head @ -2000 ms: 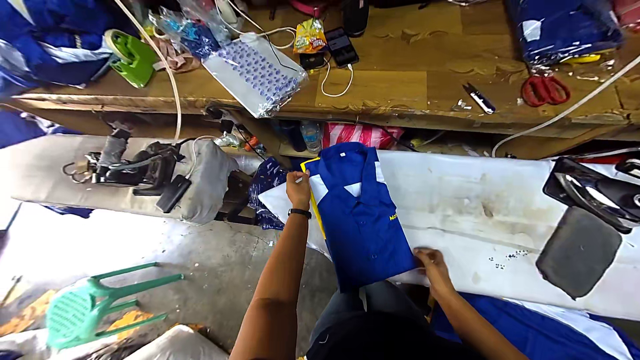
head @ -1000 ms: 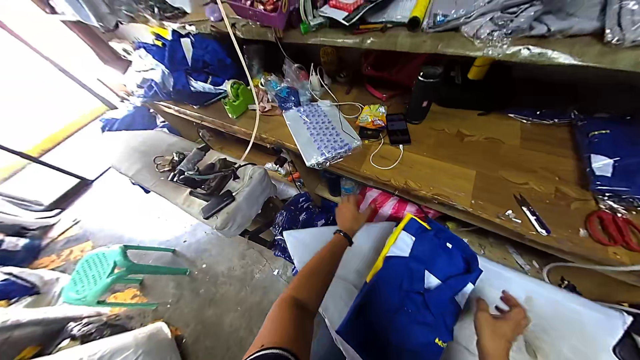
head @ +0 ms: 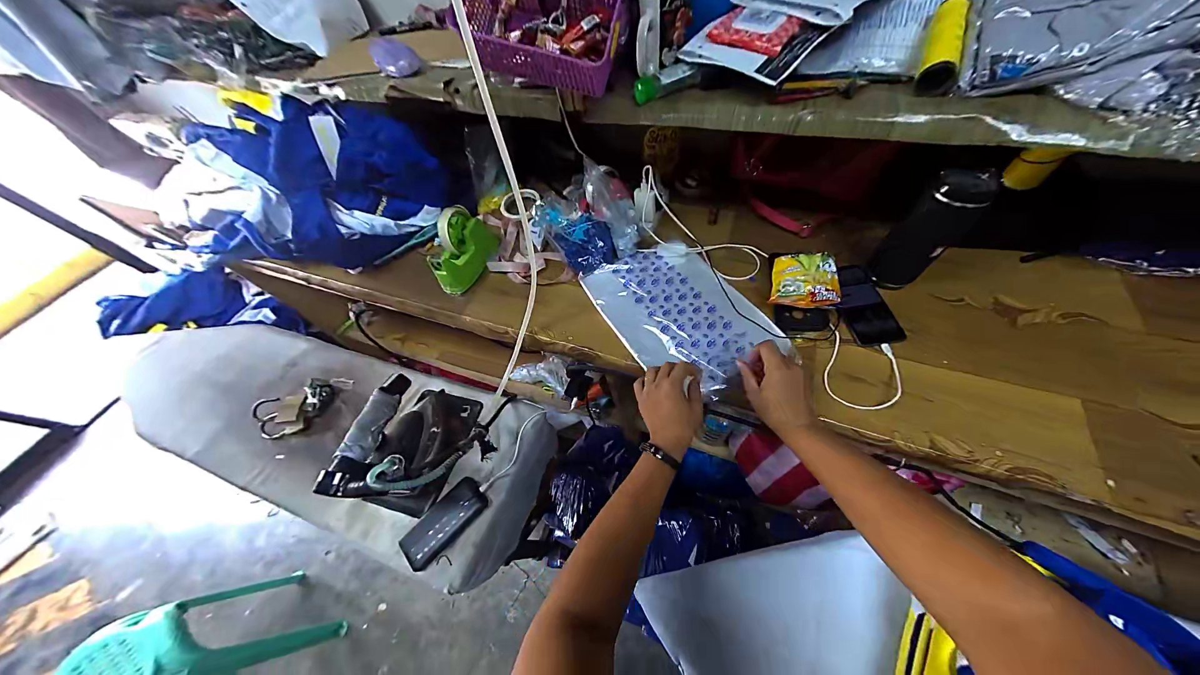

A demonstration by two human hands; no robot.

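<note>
A clear plastic sleeve over sheets printed with small blue marks lies on the wooden shelf's front part. My left hand is at its near edge, fingers curled over the edge. Close by, my right hand touches the near right corner with thumb and fingertips together; whether either hand pinches the plastic is hard to tell. Below my forearms is a white board or sheet. The blue garment with yellow trim lies at the lower right, partly hidden by my right arm.
A green tape dispenser, a yellow snack packet, a phone with a white cable and a black bottle stand or lie on the shelf. An iron rests on the grey ironing board. A white hose hangs down at the left.
Both hands have left the blue garment, which they held or flanked earlier, and have moved up to the plastic sleeve on the shelf. The view has swung to the left.
</note>
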